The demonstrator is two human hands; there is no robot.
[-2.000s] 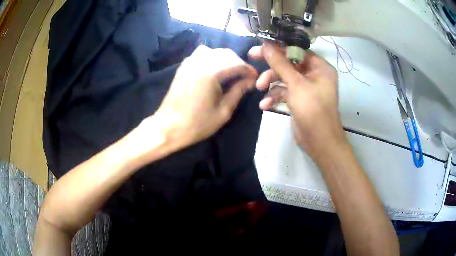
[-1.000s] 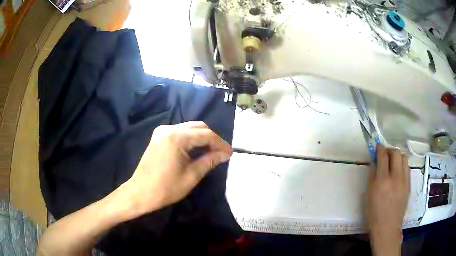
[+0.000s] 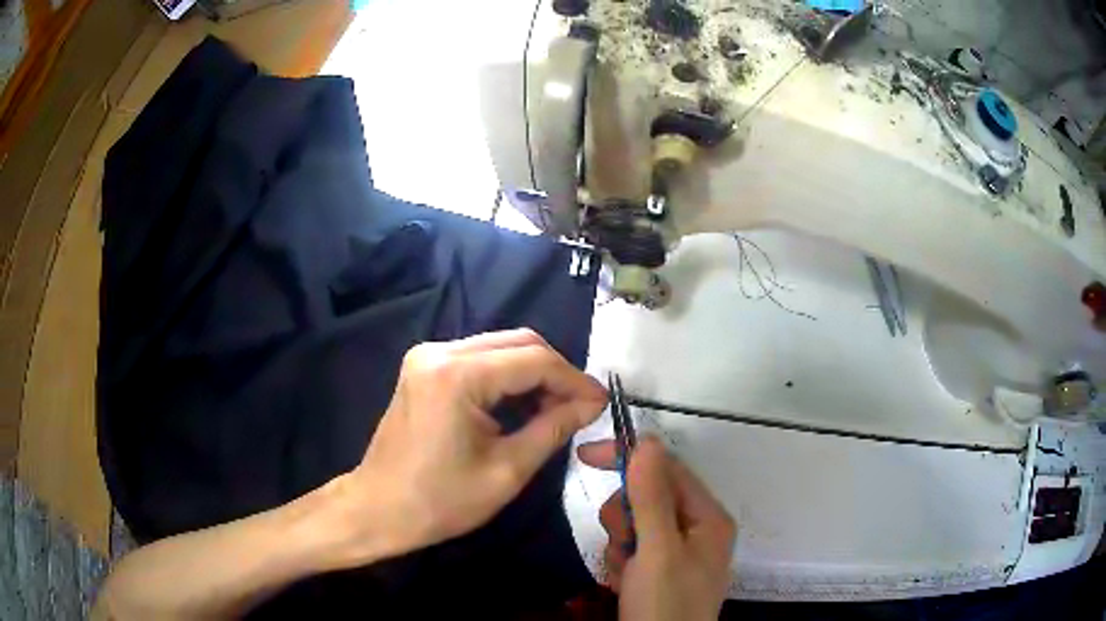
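Note:
The dark garment piece (image 3: 279, 267) lies left of and under the presser foot (image 3: 580, 258) of the sewing machine head (image 3: 776, 170). My left hand (image 3: 467, 443) pinches at the right edge of the cloth, thumb and forefinger together; a thread between the fingertips cannot be made out. My right hand (image 3: 665, 534) grips the thread snips (image 3: 622, 437), blades pointing up and away from me, beside my left fingertips. The snips' handle is mostly hidden in my right hand.
Loose dark thread (image 3: 758, 279) lies on the white bed (image 3: 825, 485). Slim metal tweezers or blades (image 3: 887, 295) lie below the machine arm. A cardboard-covered side (image 3: 55, 315) borders the cloth on the left. A control panel (image 3: 1058, 503) is at the right.
My right hand has picked up the snips from the right of the bed and brought them left to my left fingertips. My left hand stays at the cloth edge; the view has shifted slightly.

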